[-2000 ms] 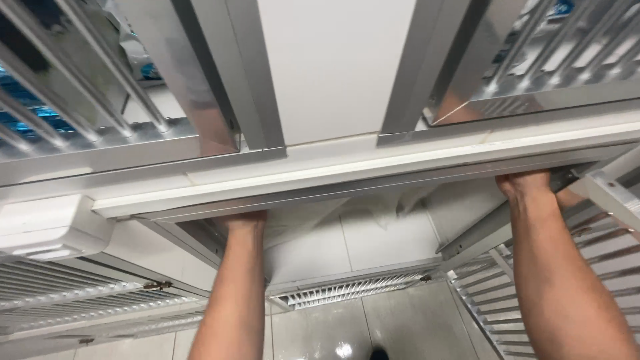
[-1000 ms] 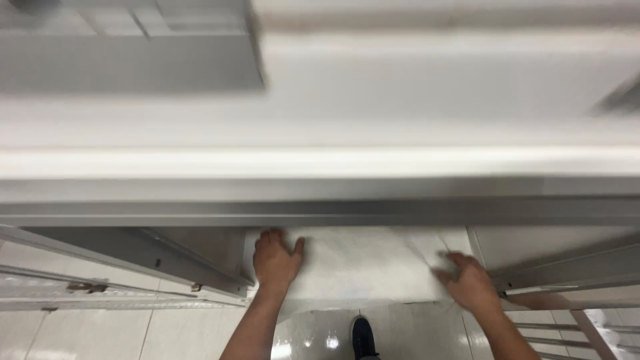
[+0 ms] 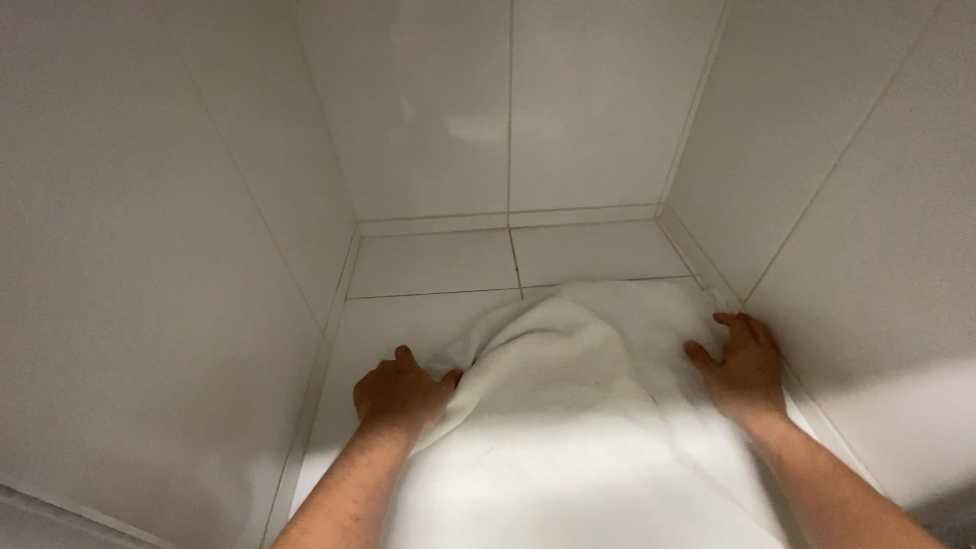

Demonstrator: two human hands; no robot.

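Observation:
A white cloth point(image 3: 564, 396) lies rumpled over the tiled floor of a cabinet recess, with folds near its far left part. My left hand point(image 3: 404, 389) is at the cloth's left edge, its thumb touching a fold; whether it grips the cloth is unclear. Beside the right wall, my right hand point(image 3: 740, 366) has its fingers apart at the cloth's right side, with nothing visibly held.
White tiled walls rise at the left point(image 3: 191, 267), at the right point(image 3: 862, 229) and at the back point(image 3: 511, 114). Bare floor tiles point(image 3: 435, 263) show beyond the cloth. A grey edge point(image 3: 69, 515) crosses the lower left corner.
The view has moved from outside the cabinet to inside the recess. Both hands have gone from the cabinet's front frame to the white cloth, the right one now beside the right wall.

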